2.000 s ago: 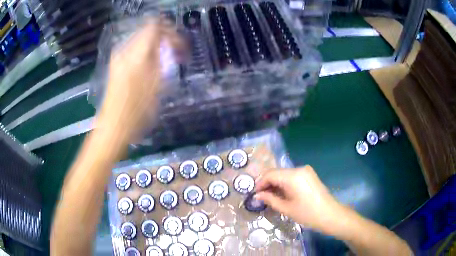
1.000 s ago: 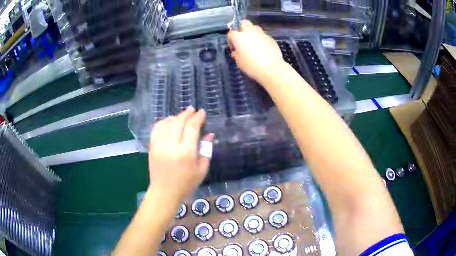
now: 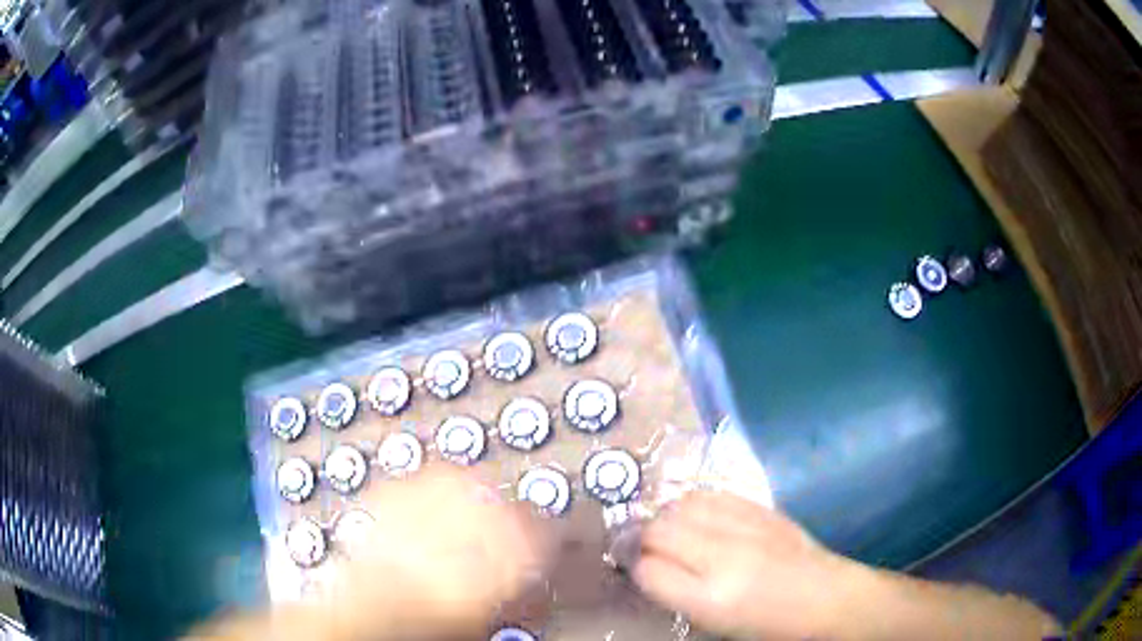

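Observation:
The clear blister tray [image 3: 683,319] lies in front of me, brown showing through, with rows of white-ringed round parts [image 3: 572,337] face up. My left hand [image 3: 438,545] is badly blurred over the middle of the tray, hiding some pockets; whether it holds anything cannot be told. My right hand [image 3: 714,557] is low over the tray's right side, its fingertips closed at a blurred greyish round part [image 3: 622,538]. The slotted tray [image 3: 413,63] tops a thick stack behind, with black parts in its right channels and none visible in its left channels.
A short row of loose round parts [image 3: 931,273] lies on the green bench at right. A brown cardboard stack [image 3: 1064,188] stands at far right, above a blue crate [image 3: 1108,495]. A ribbed silvery pile [image 3: 50,470] leans at far left. A metal post [image 3: 1006,44] stands at upper right.
Both hands have come down from the slotted tray to the blister tray. More channels of the slotted tray look empty than two seconds ago. More parts sit at the right of the blister tray's third row.

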